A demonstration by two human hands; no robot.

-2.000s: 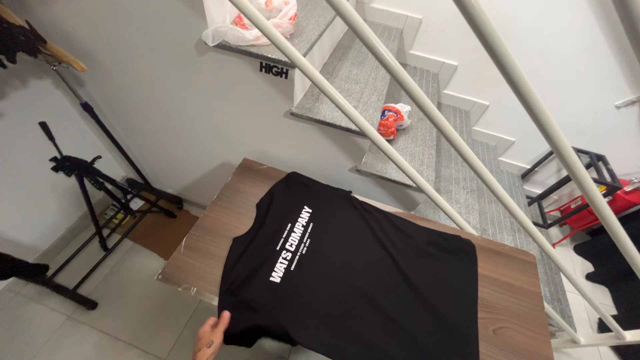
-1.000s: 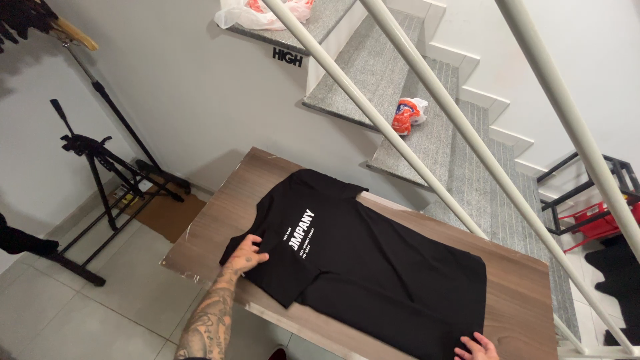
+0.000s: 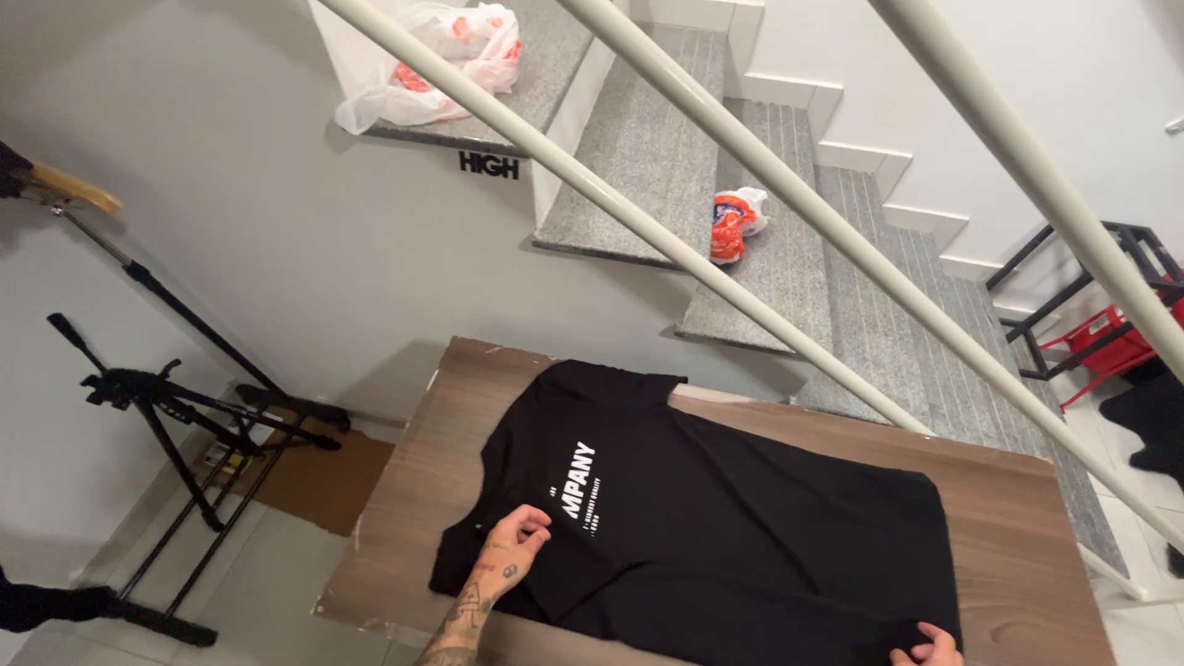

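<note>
A black T-shirt [image 3: 740, 499] with white printing lies on a wood-grain tabletop [image 3: 1008, 546], its near side folded over so that part of the print is covered. My left hand [image 3: 518, 541] rests on the shirt near the neckline, just below the print, fingers curled; whether cloth is pinched between them is unclear. At the hem corner, near the bottom edge of the view, my right hand [image 3: 930, 645] touches the cloth with its fingertips, and the rest of that hand is cut off.
White railing bars [image 3: 647, 227] slant in front of grey stone stairs [image 3: 638, 148]. Plastic bags [image 3: 462, 65] and a smaller orange bag [image 3: 733, 227] lie on the steps. A black tripod [image 3: 139, 388] and a garment rack [image 3: 199, 342] stand left of the table, by flat cardboard [image 3: 338, 476].
Two seconds ago the shirt lay with its whole print showing; its near side now covers part of it. My right hand has come into view at the hem, and my left hand has moved onto the shirt.
</note>
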